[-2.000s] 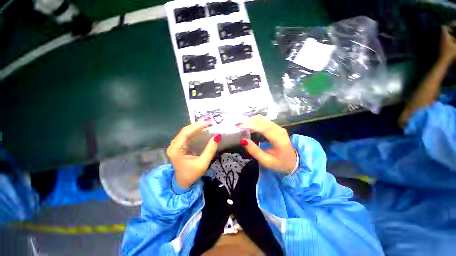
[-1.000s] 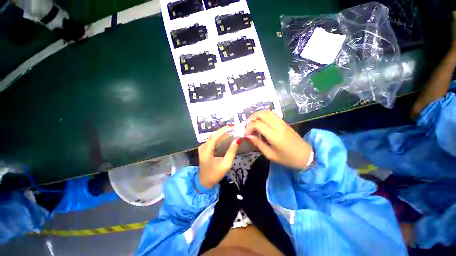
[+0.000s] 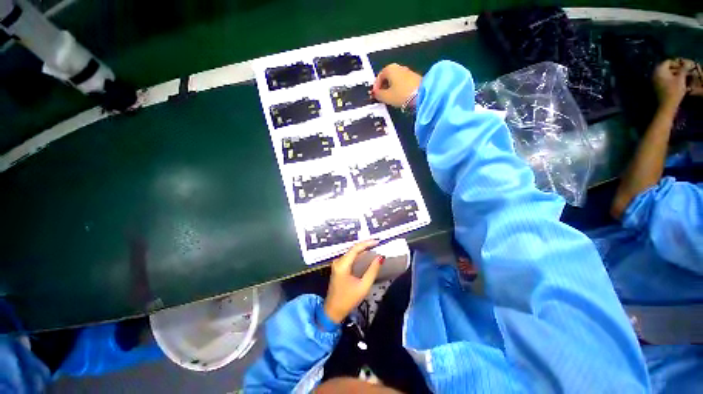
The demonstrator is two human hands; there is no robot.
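A long white tray (image 3: 343,158) lies on the green bench with black phone boards in two columns. My right hand (image 3: 395,86) is at the right edge of the second board from the top in the right column (image 3: 351,95), fingertips pinched on or beside it. Whether a small sticker is between them cannot be told. My left hand (image 3: 351,278) is at the tray's near end, holding a bent liner sheet (image 3: 385,260), grey with a white part, between thumb and fingers.
A crumpled clear bag (image 3: 543,131) lies right of the tray, partly behind my right sleeve. Dark trays (image 3: 539,46) stand beyond it. A neighbour's hands (image 3: 674,81) show at far right. A white tub (image 3: 206,329) is below the bench edge. A white-sleeved arm (image 3: 58,50) is at upper left.
My right hand has left the liner sheet and reached forward to the upper right of the tray. My left hand keeps the sheet near my body. The view has shifted, showing the whole tray.
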